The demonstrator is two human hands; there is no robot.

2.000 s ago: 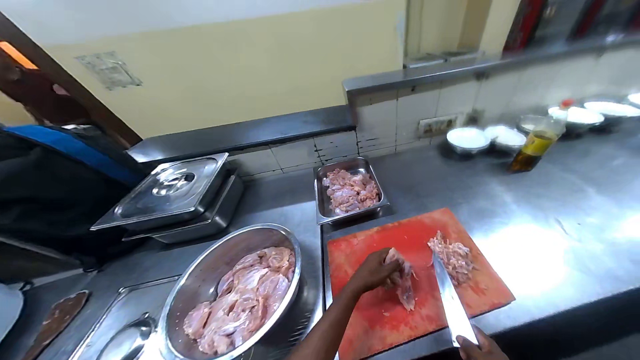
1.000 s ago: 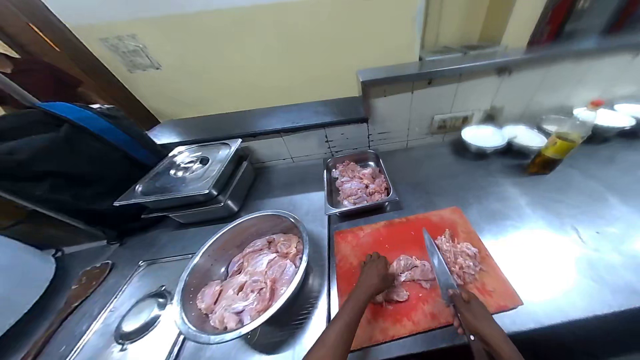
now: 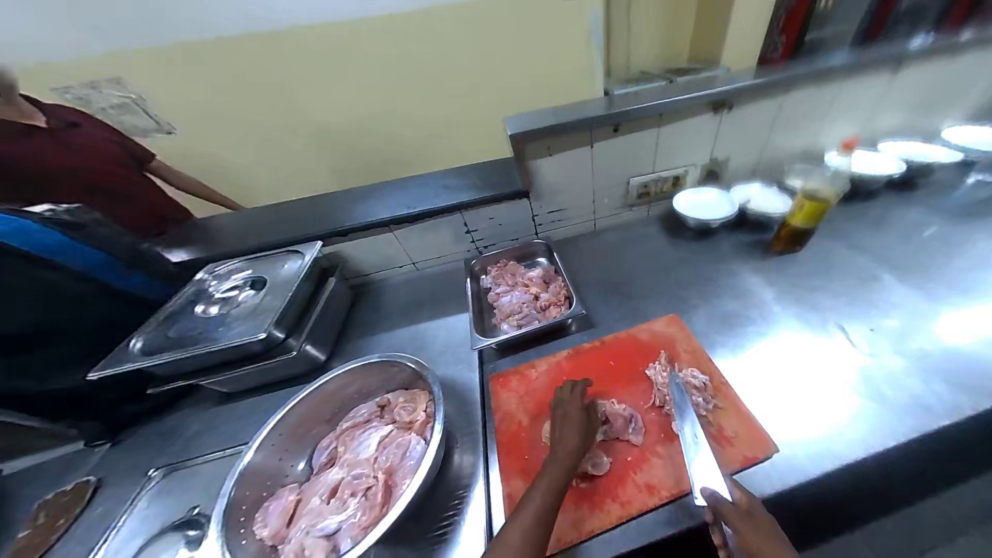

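Note:
My left hand (image 3: pixel 573 418) lies on raw chicken pieces (image 3: pixel 618 423) at the middle of a red cutting board (image 3: pixel 542 372); its fingers partly hide the meat, and whether they grip it is unclear. At the board's lower right, my right hand (image 3: pixel 744 518) is closed on the handle of a kitchen knife (image 3: pixel 696 446). The blade points away from me, its tip beside a pile of finely cut meat (image 3: pixel 701 389). Left of the board stands a large steel bowl (image 3: pixel 271 434) of raw chicken. Behind the board, a small steel pan (image 3: pixel 478 306) holds smaller raw pieces.
Lidded steel pans (image 3: pixel 225 302) stand at the left. A sauce bottle (image 3: pixel 810 209) and several white-topped bowls (image 3: pixel 705 205) line the counter's back right. A low tiled wall (image 3: pixel 562 182) runs behind. A person in a dark red shirt (image 3: pixel 70 170) is at the far left.
The knife has moved from beside the chicken under my left hand to the pile of cut meat on the right. A person has come into view at the left.

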